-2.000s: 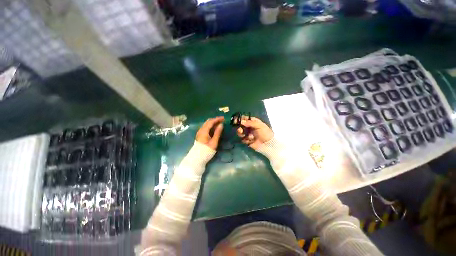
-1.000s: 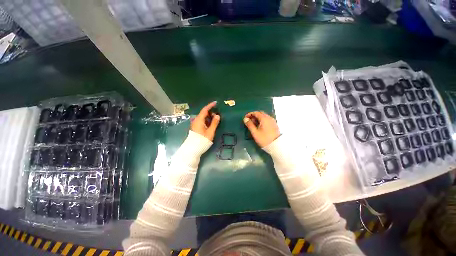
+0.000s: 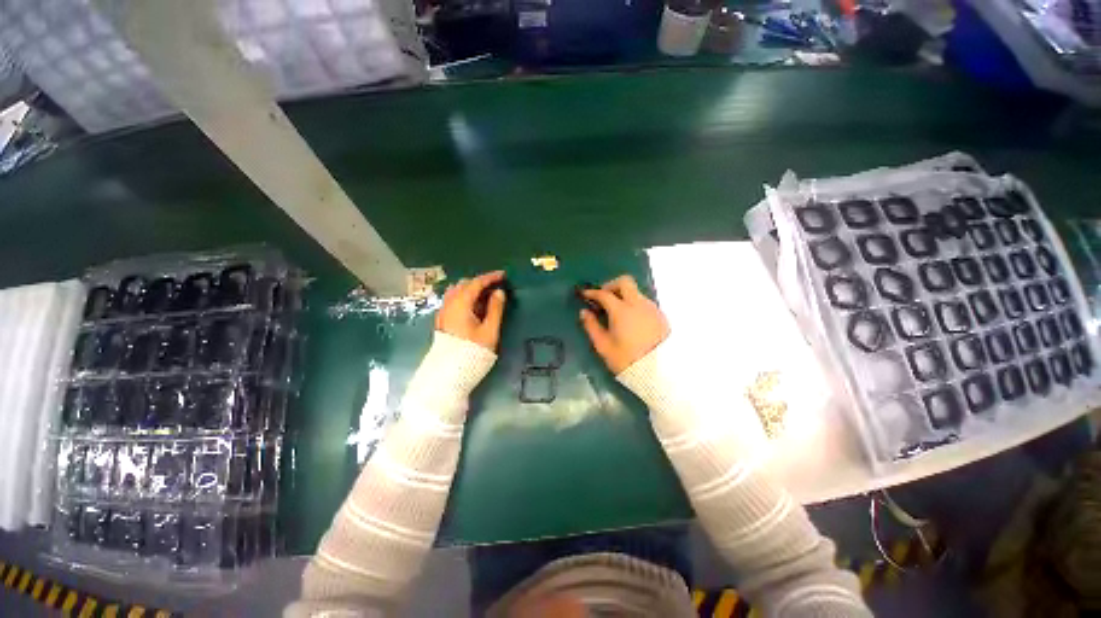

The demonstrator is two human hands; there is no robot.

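Two black square frames (image 3: 540,369) lie one behind the other on the green mat, nearly touching, between my forearms. My left hand (image 3: 472,310) is to their upper left, fingers curled around something small and dark, mostly hidden. My right hand (image 3: 623,321) is to their upper right, with a dark thing showing at its fingertips; its shape is too small to tell. A yellowish scrap (image 3: 545,262) lies on the mat beyond and between my hands. Small brass parts (image 3: 767,403) lie in a loose pile on the white sheet (image 3: 712,284) at the right.
A white blister tray (image 3: 896,408) of black frames stands at the right. A clear tray stack (image 3: 272,453) with black frames stands at the left, beside white foam (image 3: 24,404). A pale post (image 3: 302,181) slants down to the bench at upper left. Glossy film (image 3: 373,413) lies near my left forearm.
Two seconds ago my hands were close together, with a black frame in the right fingers. They have since moved apart, and two frames now lie in line on the mat.
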